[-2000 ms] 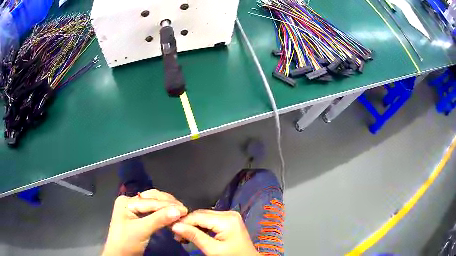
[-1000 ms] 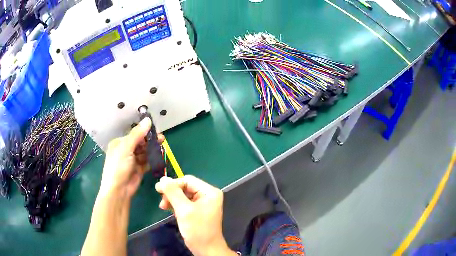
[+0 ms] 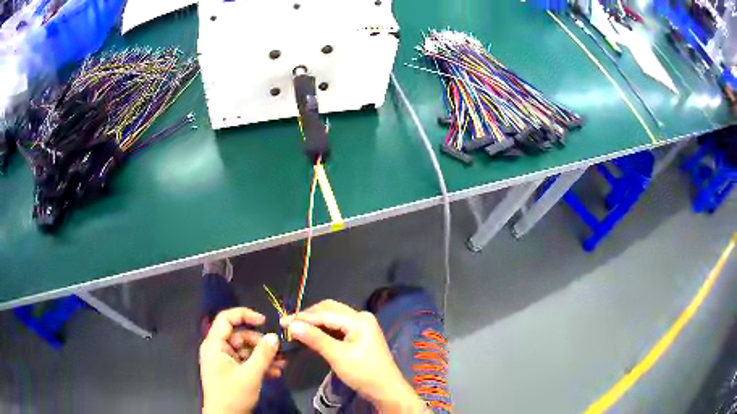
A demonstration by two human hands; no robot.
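Note:
A red and yellow wire pair (image 3: 308,255) runs from the tip of the black twisting chuck (image 3: 313,121) down past the table edge to my hands. My right hand (image 3: 343,340) pinches the wires of the harness between thumb and finger. My left hand (image 3: 241,356) is beside it, its thumb and fingers at a dark piece, perhaps the connector housing, mostly hidden. A few loose yellowish wires (image 3: 275,300) stick up between the hands. The chuck projects from the front of the white twisting machine (image 3: 242,81).
A tangled harness pile (image 3: 89,129) lies left of the machine, with a blue bin (image 3: 81,32) behind it. A fanned harness pile (image 3: 497,105) lies to the right. A grey cable (image 3: 428,149) hangs over the table edge (image 3: 388,210). Yellow tape (image 3: 328,196) lies below the chuck.
A second ago both hands were at the chuck; now they are lower, over my lap. The wire pair now stretches from the chuck tip to my hands. The view has tilted down.

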